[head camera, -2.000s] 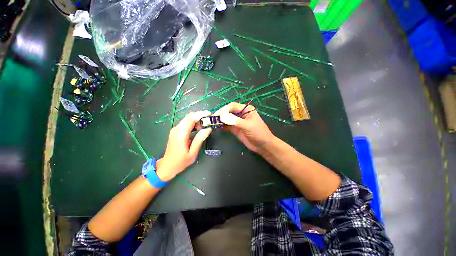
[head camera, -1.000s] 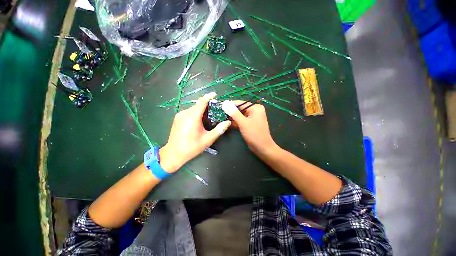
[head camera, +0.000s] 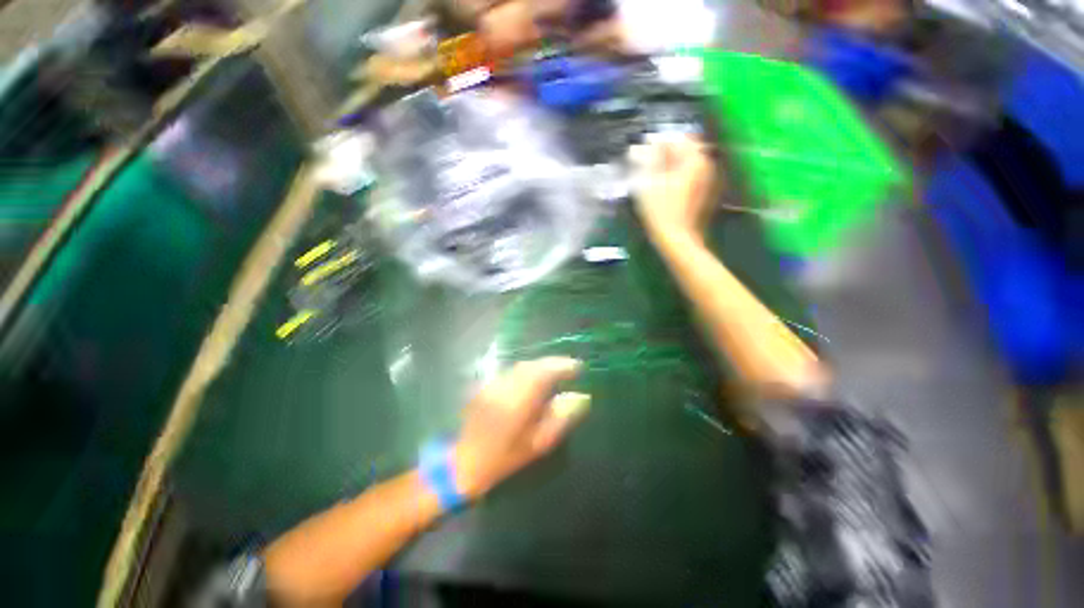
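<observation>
The head view is strongly blurred. My left hand (head camera: 517, 418), with a blue wrist strap, is over the middle of the dark green mat (head camera: 559, 511); its thumb and fingers point right, and whether it holds anything cannot be told. My right hand (head camera: 675, 172) is reached out to the far right part of the bench, beside dark and whitish items; its fingers are too blurred to tell if it grips something. The circuit board unit cannot be made out.
A clear plastic bag (head camera: 481, 196) lies at the far middle. A wired units pile (head camera: 327, 279) with yellow bits is at the left. A small white piece (head camera: 605, 254) lies right of the bag. A green crate (head camera: 808, 154) is beyond the right corner. People show blurred at the far end.
My hands have moved apart. The right hand has gone forward to the far right; the left stays over the mid-bench. The view has tilted up, showing more of the far end.
</observation>
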